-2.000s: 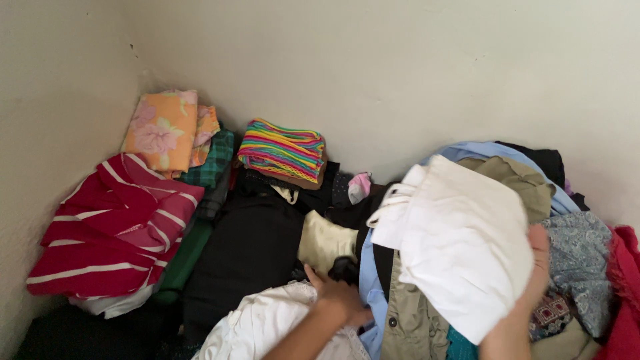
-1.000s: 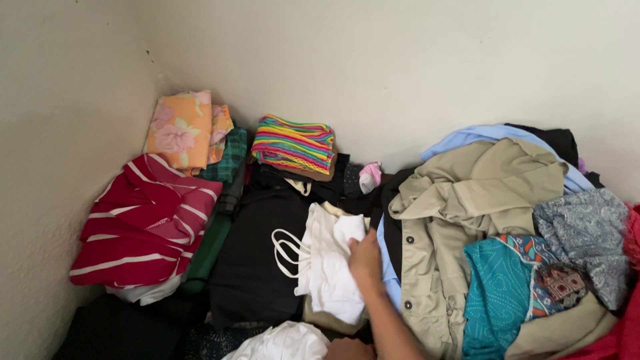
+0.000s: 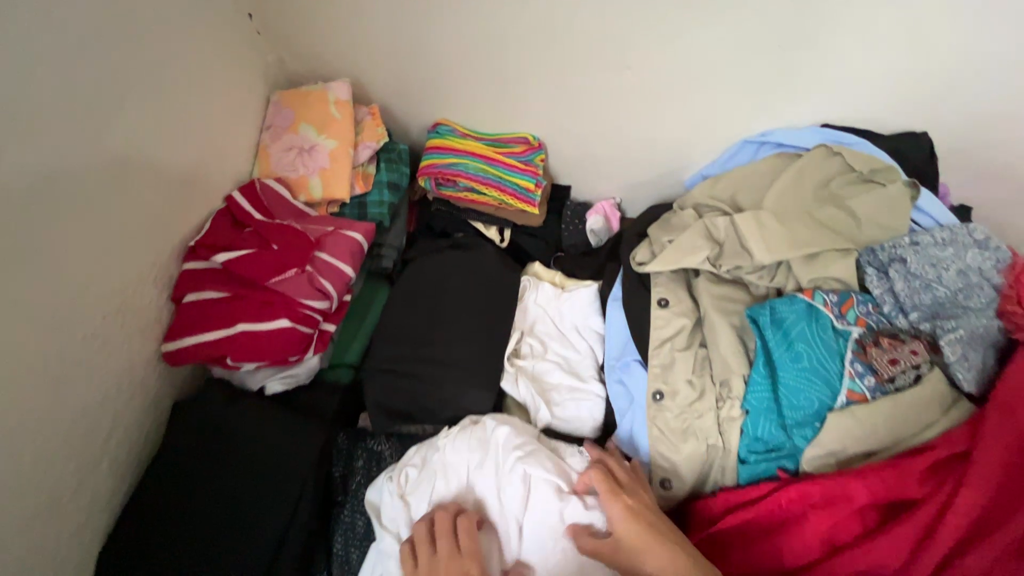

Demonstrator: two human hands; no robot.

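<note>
A rumpled white cloth garment (image 3: 512, 472) lies at the bottom centre, under both my hands. My left hand (image 3: 448, 540) rests on its lower part, fingers bent, partly cut off by the frame's edge. My right hand (image 3: 624, 512) touches its right side with thumb and fingers apart; whether it pinches the cloth is unclear. Just beyond lies a folded white garment (image 3: 560, 348), on a cream one, with a folded black garment (image 3: 444, 336) to its left. A khaki buttoned shirt (image 3: 704, 320) is spread to the right over light blue cloth (image 3: 626, 384).
A red-and-white striped garment (image 3: 264, 280) and an orange floral cloth (image 3: 308, 148) are stacked by the left wall. A multicoloured striped bundle (image 3: 484, 168) sits near the back wall. Teal patterned cloth (image 3: 792, 384), grey-blue patterned cloth (image 3: 936, 288) and red fabric (image 3: 880, 520) lie at right.
The white garment held up by my right hand two seconds ago now lies folded beside the black one. My right hand has let it go and moved down to the rumpled white garment.
</note>
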